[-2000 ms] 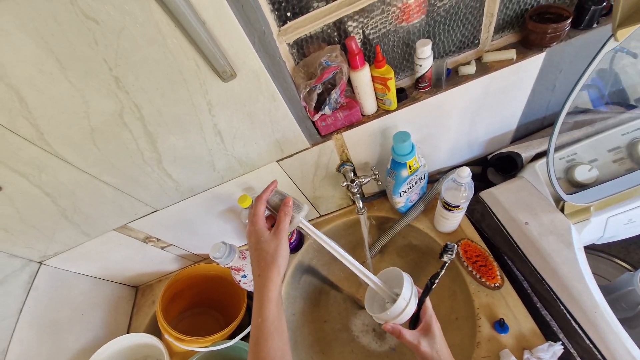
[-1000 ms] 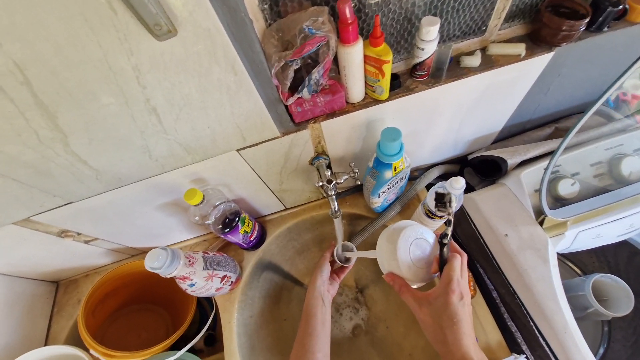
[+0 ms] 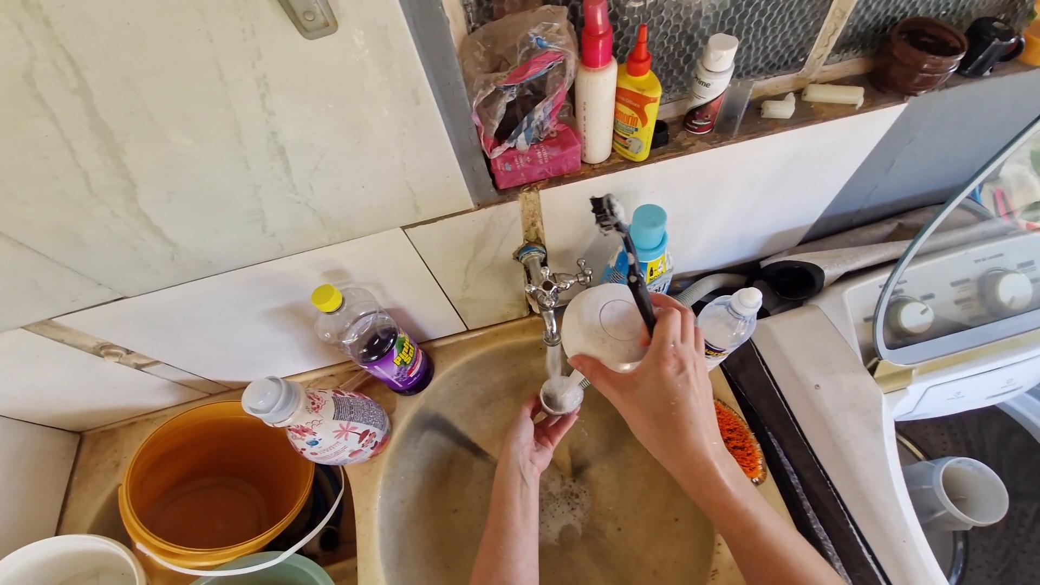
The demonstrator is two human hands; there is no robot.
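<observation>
My left hand point(image 3: 546, 431) holds a small round cup-like end point(image 3: 561, 395) of a white plastic piece under the chrome faucet point(image 3: 549, 292), and water runs into it. In my right hand point(image 3: 662, 357) are a white round plastic part point(image 3: 603, 325), its flat base turned toward me, and a black toothbrush point(image 3: 632, 260) with foam on its bristles, pointing up and left. A pale tube joins the small end toward the round part; much of it is hidden. Both hands are over the round basin point(image 3: 455, 504), where suds lie at the bottom.
Left of the basin stand a purple cleaner bottle point(image 3: 398, 357), a floral bottle point(image 3: 341, 424) and an orange bucket point(image 3: 215, 479). Behind the right hand are a blue-capped bottle point(image 3: 648, 231) and a clear bottle point(image 3: 727, 325). An orange-bristled brush point(image 3: 738, 443) and washing machine point(image 3: 959, 325) are at right.
The small end has come under the running water, and the round part has moved up close beside the faucet. The toothbrush now stands up above my right hand. The view has shifted.
</observation>
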